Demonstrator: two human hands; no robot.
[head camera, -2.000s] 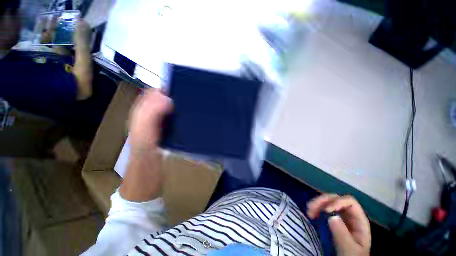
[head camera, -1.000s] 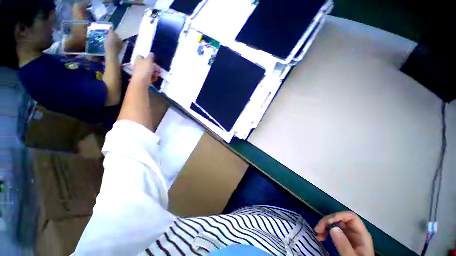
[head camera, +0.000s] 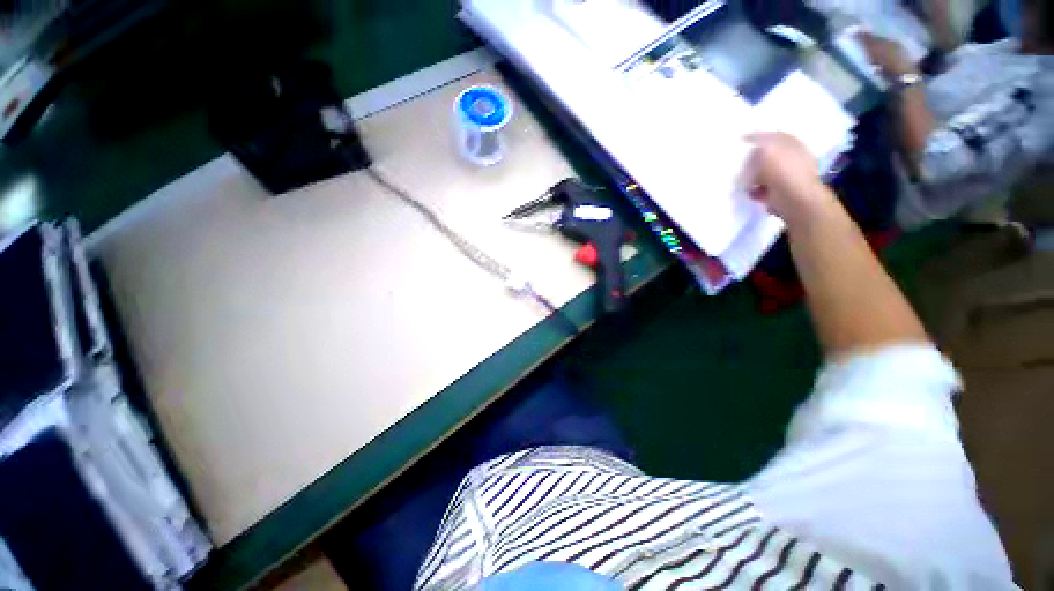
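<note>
My right hand (head camera: 786, 176) reaches to the upper right, its fingers on the white top of a pile of flat units (head camera: 682, 144). The hand is blurred, and whether it grips a sheet or unit cannot be told. My left hand is out of the picture. The black soldering gun (head camera: 603, 248) with a red trigger lies on the beige mat (head camera: 312, 335), left of the pile. A clear spool with a blue label (head camera: 482, 121) stands behind it.
A black box (head camera: 289, 139) is at the back, with a cord (head camera: 445, 237) running to the bench edge. Stacked units with dark panels (head camera: 52, 485) lie at the left. Another person's arm (head camera: 913, 116) is beyond the right pile. The green bench edge (head camera: 381, 450) runs before me.
The view has swung right, putting the panel stacks at the left. My left hand has left the picture. My right hand has moved from near my body to the right-hand pile.
</note>
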